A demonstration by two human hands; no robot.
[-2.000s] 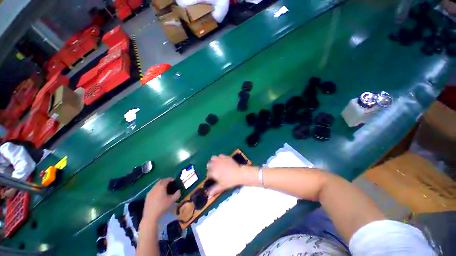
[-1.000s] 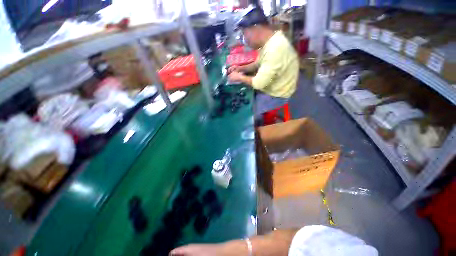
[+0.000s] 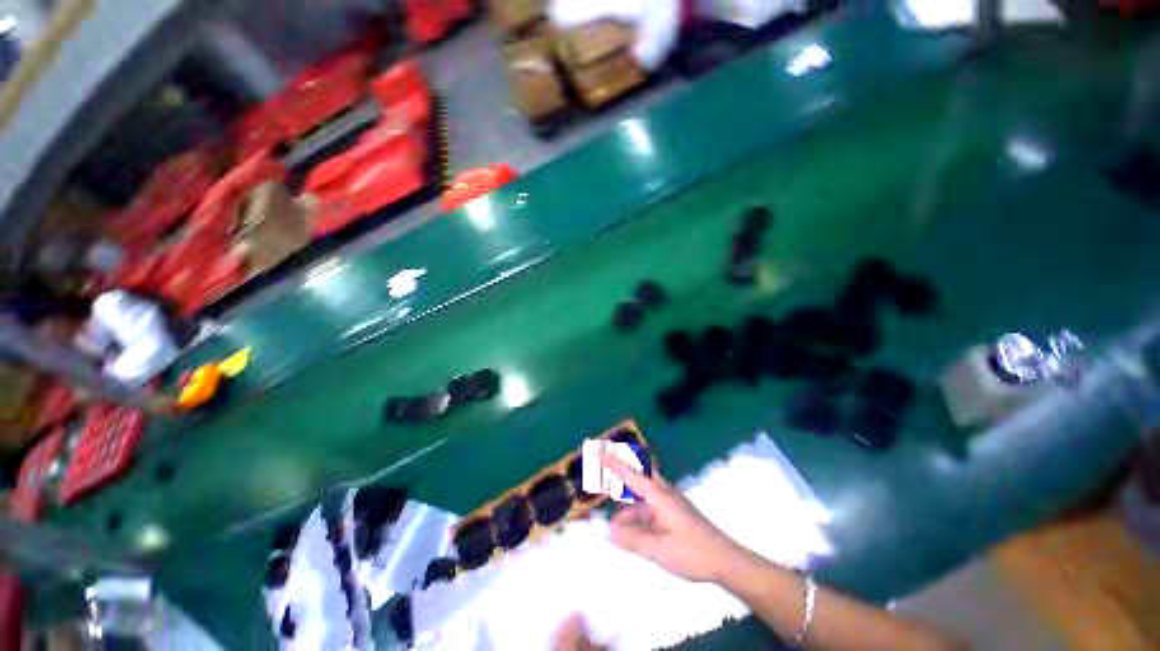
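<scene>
My right hand reaches over the right end of the orange-brown holder, with its fingers on a small white-and-blue piece. The image is blurred, but the piece looks held at the fingertips. A row of round black parts sits in the holder. A large bright white sheet lies along the holder's near side, partly under my right hand and forearm. My left hand shows only as a small blurred part at the bottom edge; its fingers cannot be made out.
Loose black parts cluster beyond the holder, with a short row at left. A white block with silver tops stands at right. White sheets with black parts lie at left. An orange-yellow tool and a person's white sleeve show far left.
The view swung right along the bench, then back. Compared with two seconds ago, black parts fill recesses that were empty, the white-and-blue piece is farther right, and my left hand has dropped to the bottom edge.
</scene>
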